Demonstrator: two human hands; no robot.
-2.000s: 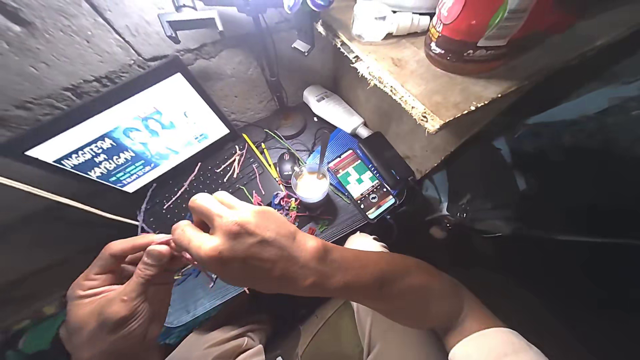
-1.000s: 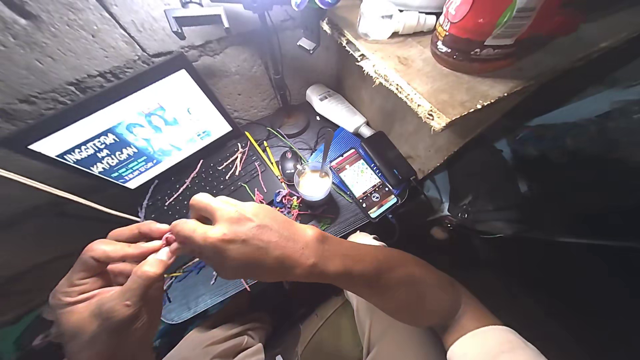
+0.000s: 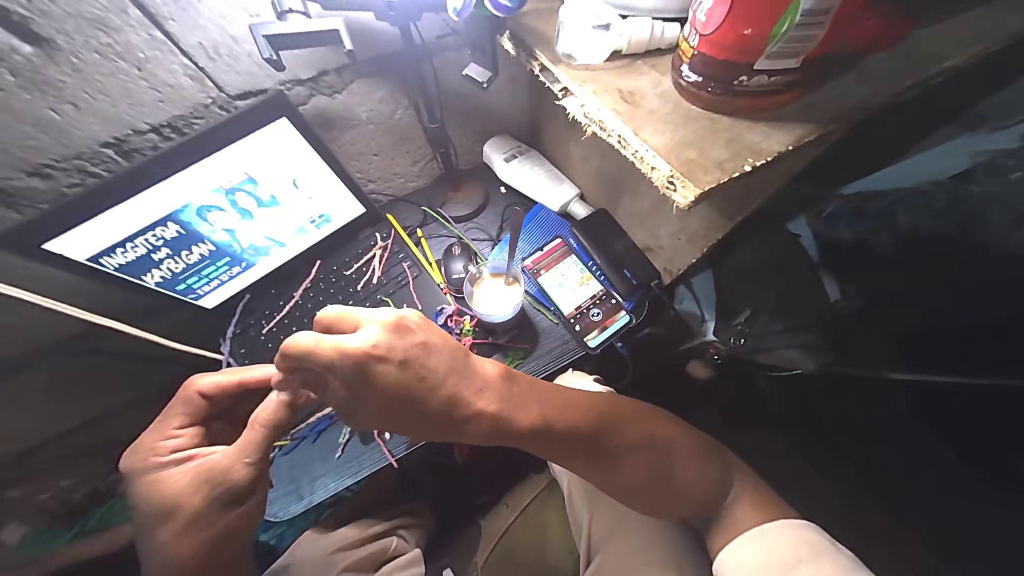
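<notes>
My left hand [image 3: 208,448] and my right hand [image 3: 384,368] meet at the fingertips in front of the laptop's keyboard. Their fingers are pinched together around something too small and hidden to name. Short lengths of coloured yarn lie about: a pink piece [image 3: 293,298] on the keyboard, a purple piece [image 3: 234,330] left of it, and a tangled multicoloured bunch [image 3: 460,320] beyond my right wrist. Blue strands [image 3: 308,432] and a pink strand [image 3: 386,450] lie below my hands. A clear cup [image 3: 494,294] holds pale contents and a spoon [image 3: 514,240]. Yellow sticks [image 3: 416,252] lie near a computer mouse [image 3: 458,266].
A lit laptop screen [image 3: 216,216] stands at the left against a block wall. A phone [image 3: 578,294] lies right of the cup, near a black box-like object [image 3: 614,250] and a white light bulb [image 3: 532,172]. A rough-edged wooden board [image 3: 680,144] carries a red-labelled jar [image 3: 740,60]. A cord [image 3: 104,322] crosses the left.
Both hands stay close together at the fingertips, with small shifts of the fingers. A pink bit seen between the fingertips one second ago is now hidden. The phone's screen picture has changed.
</notes>
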